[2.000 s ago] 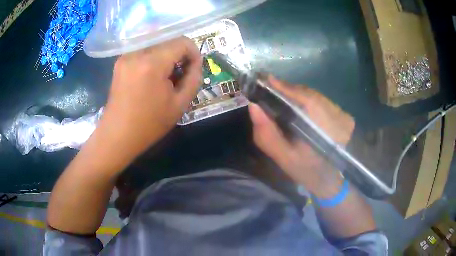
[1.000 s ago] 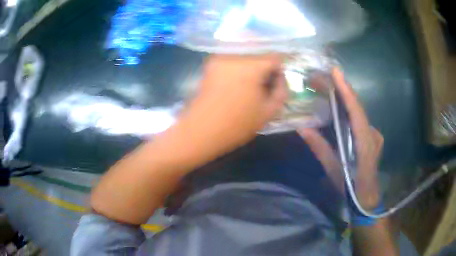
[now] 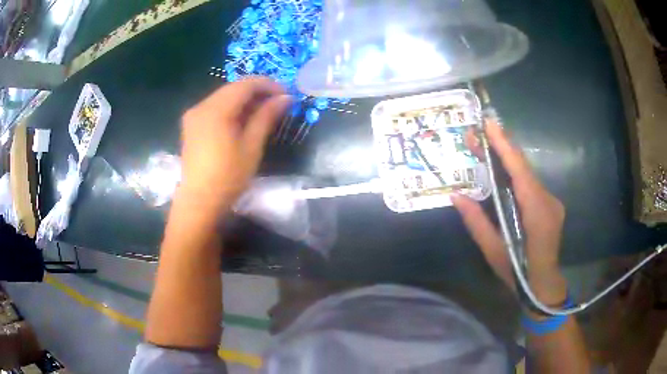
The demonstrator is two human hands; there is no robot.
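Note:
The white square housing (image 3: 434, 191) lies open side up, with metal contacts, wires and green parts inside. Its white cord runs left into a clear bag (image 3: 281, 208). My right hand (image 3: 530, 201) is at the housing's right side, thumb and fingers against its edge, with the soldering iron (image 3: 505, 208) held along the palm, its tip end upward. My left hand (image 3: 230, 139) is blurred at the lower left of the blue disc pile (image 3: 274, 36). Its thumb and finger are close together by the discs; whether they hold one is unclear.
A clear extractor hood (image 3: 417, 62) hangs just above the housing. A second white housing (image 3: 91, 120) with a bagged cord lies at the left. A cardboard tray (image 3: 632, 109) stands at the right edge. The iron's pale cable (image 3: 614, 285) loops past my blue-banded right wrist.
My left hand has moved from over the housing to the blue discs at the left. My right hand has shifted from holding the iron over the housing to the housing's right edge. The view has shifted left.

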